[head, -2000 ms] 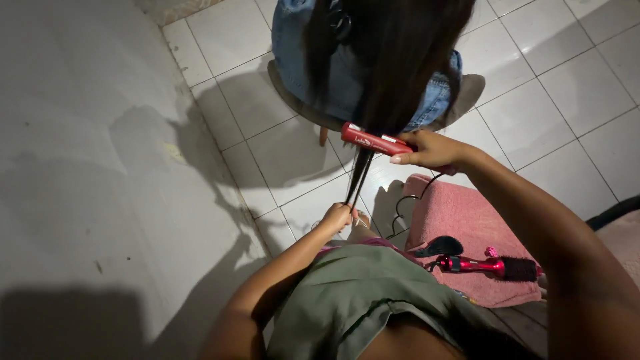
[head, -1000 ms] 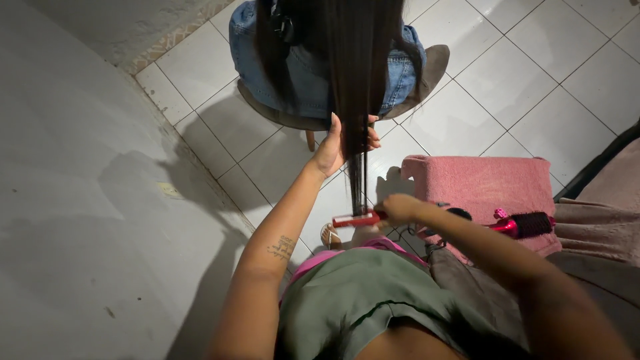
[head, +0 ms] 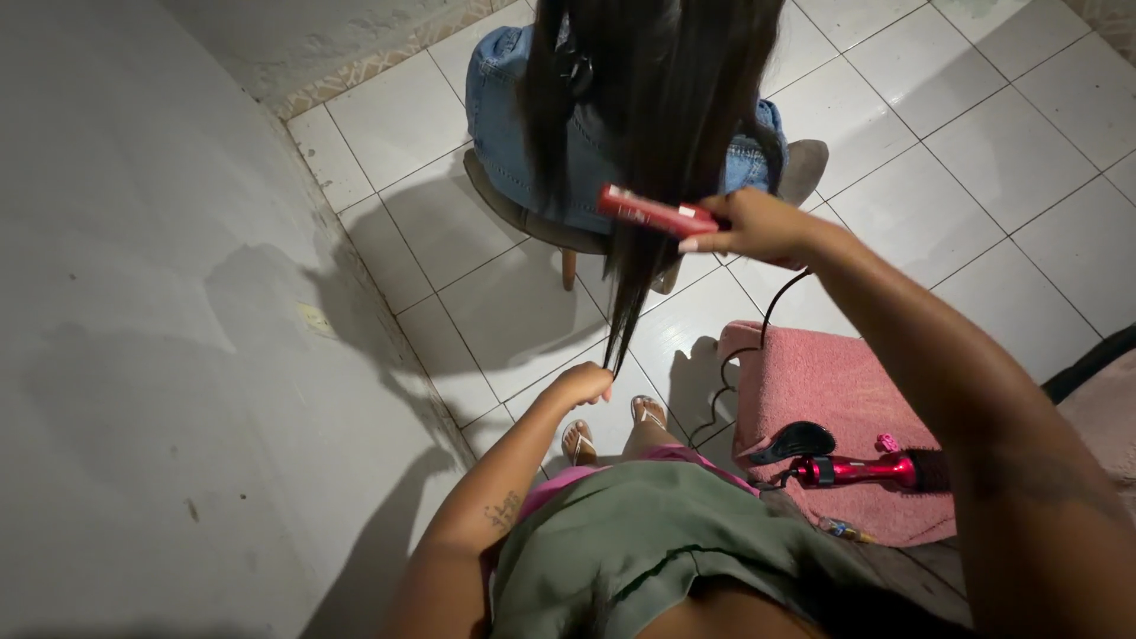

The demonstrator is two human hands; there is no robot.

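A seated person in a denim jacket has long dark straight hair hanging down over the chair's back. My right hand grips a red hair straightener, which lies across the hair at about the height of the chair's back. Whether its plates are closed on the hair cannot be told. Lower down, my left hand is closed on the narrow tips of the same section, drawn out toward me. A dark hair clip sits in the hair at the left.
Right of my legs, a pink towel bears a red hot-air brush, a black brush and a small pink clip. The straightener's cord hangs beside the towel. A grey wall stands at the left.
My right hand with the straightener has moved from the hair's tips up to the chair's back. My left hand, open under the hair a second ago, now holds the tips lower down.
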